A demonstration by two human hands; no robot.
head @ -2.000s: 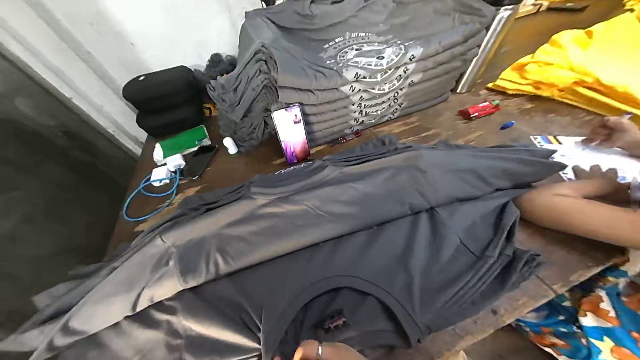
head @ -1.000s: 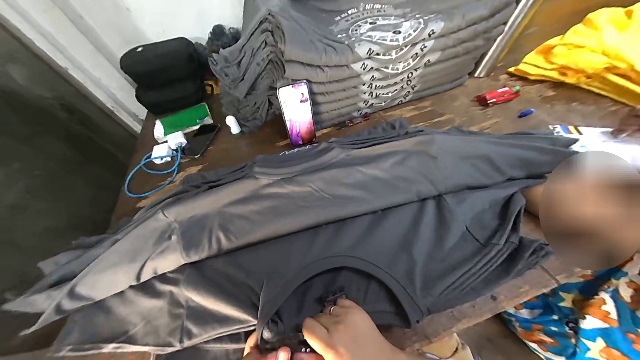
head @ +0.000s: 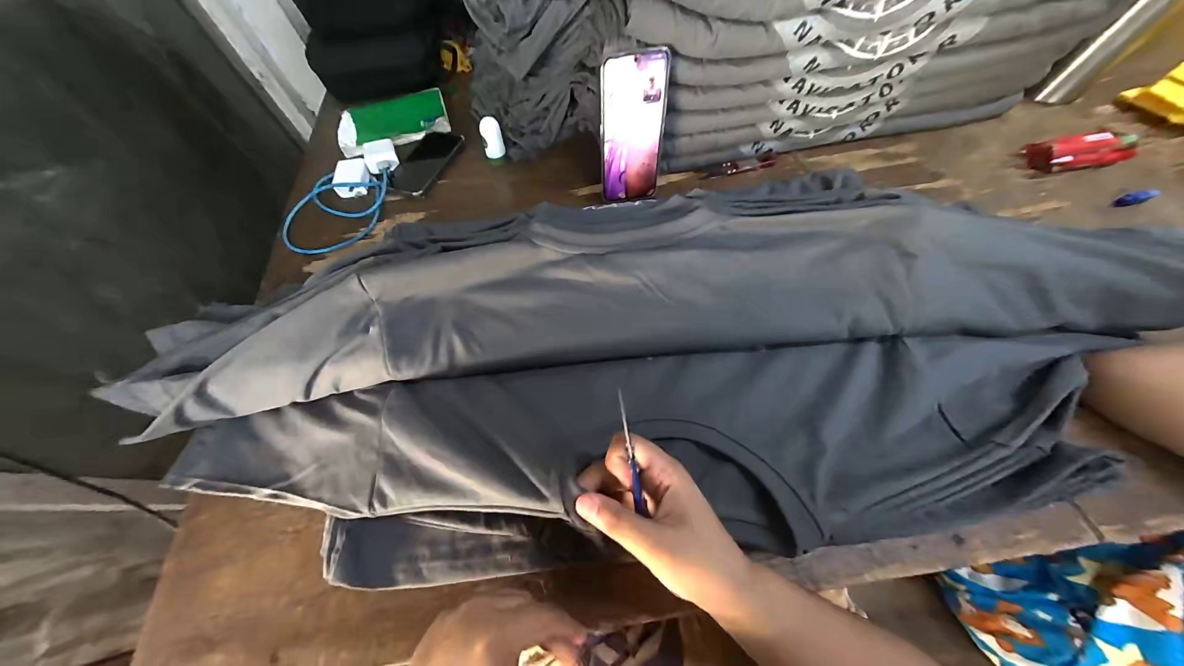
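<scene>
Dark grey T-shirts (head: 638, 296) lie spread in layers across the wooden table. My right hand (head: 675, 532) is at the neckline (head: 777, 472) of the front shirt, fingers closed around a small pointed tool (head: 635, 467) with a blue handle and a thin metal tip. The tip points away from me over the shirt. Its exact kind cannot be told. Thumb and fingertips are also close to bunched cloth at the collar's left side. My left hand (head: 499, 629) is low at the bottom edge, below the shirt hem, partly cut off; what it holds is unclear.
Behind the shirts, a lit phone (head: 635, 125) leans on folded printed shirts (head: 832, 74). A green-and-white pack (head: 393, 120), dark phone (head: 427, 164), blue cable (head: 333, 245) and white bottle (head: 491, 137) stand back left. Red items (head: 1078, 151) lie back right. Another person's arm (head: 1142, 393) rests at right.
Both my hands were together at the front collar a second ago; the left is now lower and apart. The blue-handled tool now shows in my right hand. The view has shifted.
</scene>
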